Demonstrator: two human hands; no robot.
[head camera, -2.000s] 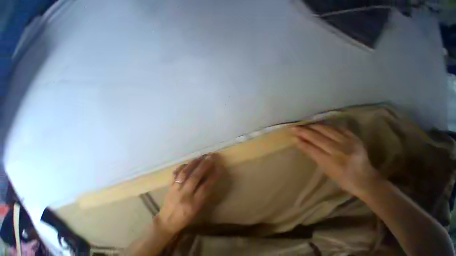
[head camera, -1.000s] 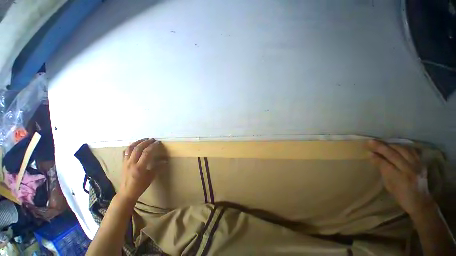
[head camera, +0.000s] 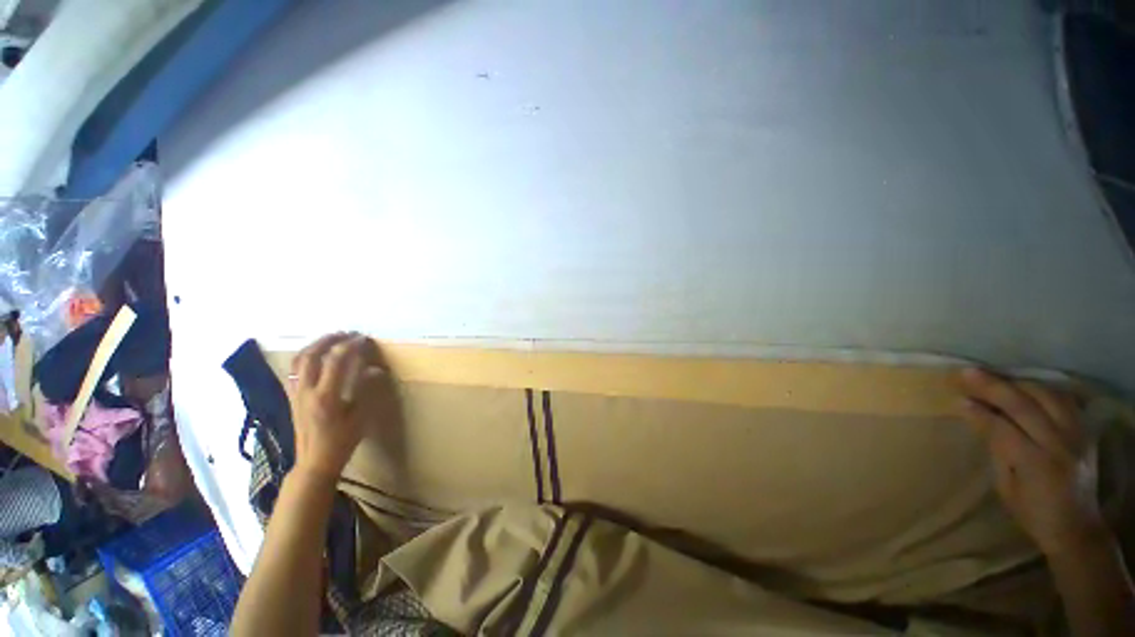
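The tan garment panel (head camera: 747, 485) lies along the near side of the table, its lower part bunched in folds. A pale yellow-tan card strip (head camera: 672, 376) lies flat along its upper edge, with a thin white edging (head camera: 797, 353) just above it. My left hand (head camera: 334, 398) presses on the strip's left end, hiding that end. My right hand (head camera: 1023, 436) rests with fingertips on the strip's right end. Paired dark stripes (head camera: 544, 446) cross the cloth. A black band (head camera: 259, 386) and checked fabric (head camera: 265, 479) show at the garment's left end.
The pressing table has a pale blue-white cover (head camera: 622, 174). A dark flat piece (head camera: 1102, 112) lies at the far right. Left of the table are clear plastic bags (head camera: 50, 261), pink and dark scraps, a loose pale strip (head camera: 97, 373) and a blue crate (head camera: 187, 579).
Since the earliest frame, my hands have moved apart to the strip's ends, and the strip's edge now lies nearly level in view. Since one second ago, the view has shifted slightly; the hands stay on the strip.
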